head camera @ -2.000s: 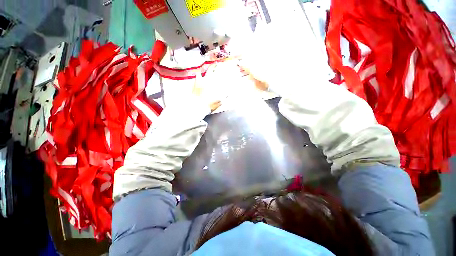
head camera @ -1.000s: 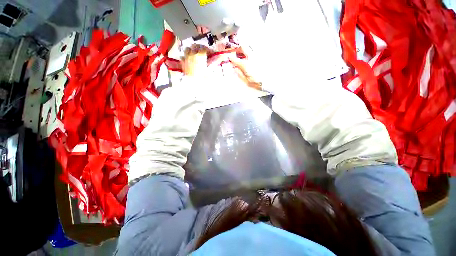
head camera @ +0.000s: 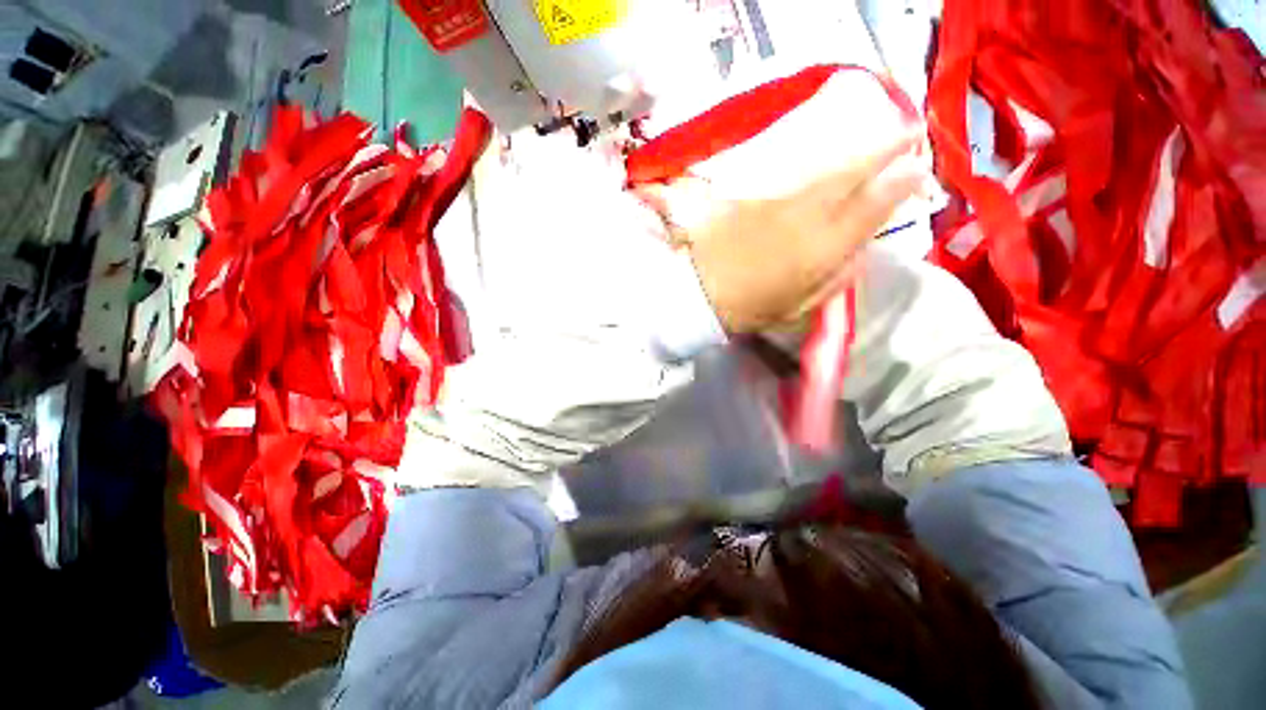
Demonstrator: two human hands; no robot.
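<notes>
A red strip with a pale stripe (head camera: 736,128) loops up from near the needle area of the white sewing machine head (head camera: 576,56). A blurred red and pale length (head camera: 826,368) hangs over the metal plate. My right hand (head camera: 798,243) is large, blurred and partly washed out right of the needle area, closed around the strip. My left hand cannot be made out in the glare; its cream sleeve cover (head camera: 528,409) reaches towards the middle, close to my right hand. The needle and presser foot are unclear.
A large heap of red strips (head camera: 299,347) stands left of my left arm on a cardboard box (head camera: 257,652). Another red heap (head camera: 1097,250) hangs at my right arm. The grey metal plate (head camera: 667,458) lies between my forearms.
The strip has left its flat position at the needle and now arches up to the right. My right hand has come up and nearer; my left sleeve has moved right and lower.
</notes>
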